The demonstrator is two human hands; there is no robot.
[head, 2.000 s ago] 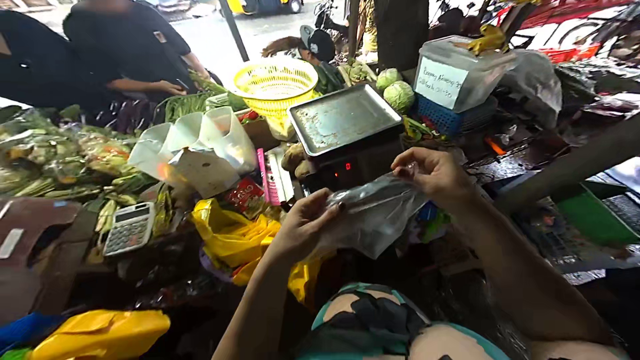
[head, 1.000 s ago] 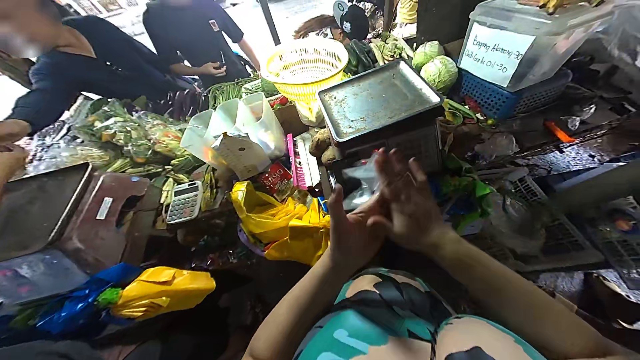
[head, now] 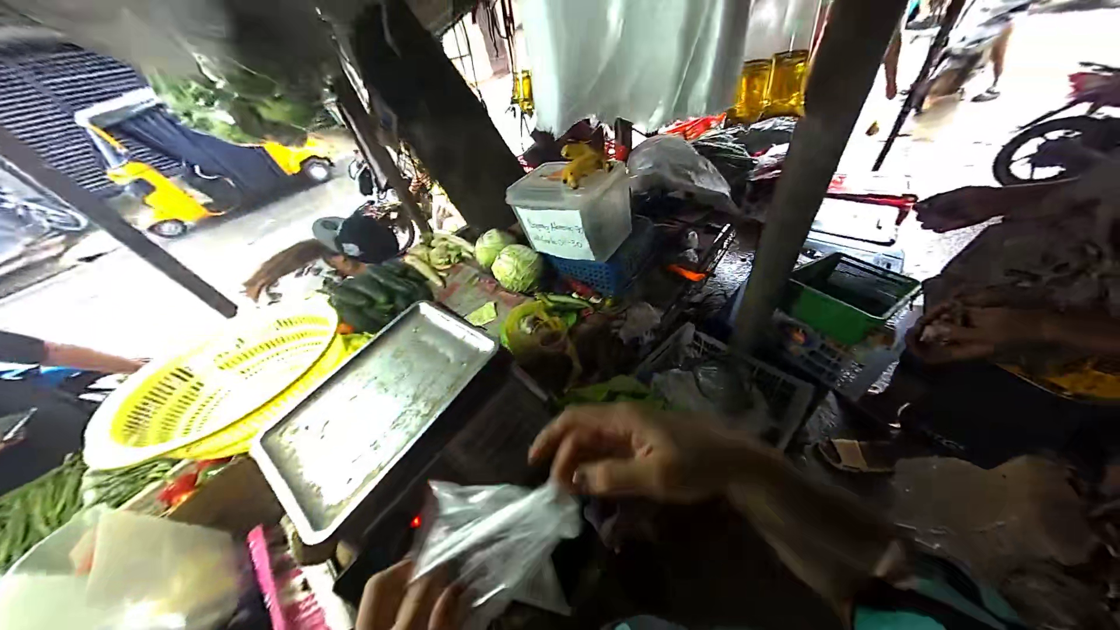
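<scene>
A clear plastic bag is stretched between my hands, below and right of the metal tray of a weighing scale. My left hand grips the bag's lower left side at the bottom edge of the view, its palm cut off. At the bag's upper right corner is my right hand, blurred, thumb and fingers pinched on the plastic. The bag looks crumpled, and whether anything is inside I cannot tell. A red light glows on the scale just left of the bag.
A yellow plastic basket stands left of the tray. Behind are cabbages, a clear plastic box on a blue crate, and a metal post. A green crate sits at right, beside another person's hands.
The view has swung to the right. My hands, pressed close together one second ago, are now apart with the bag spread between them.
</scene>
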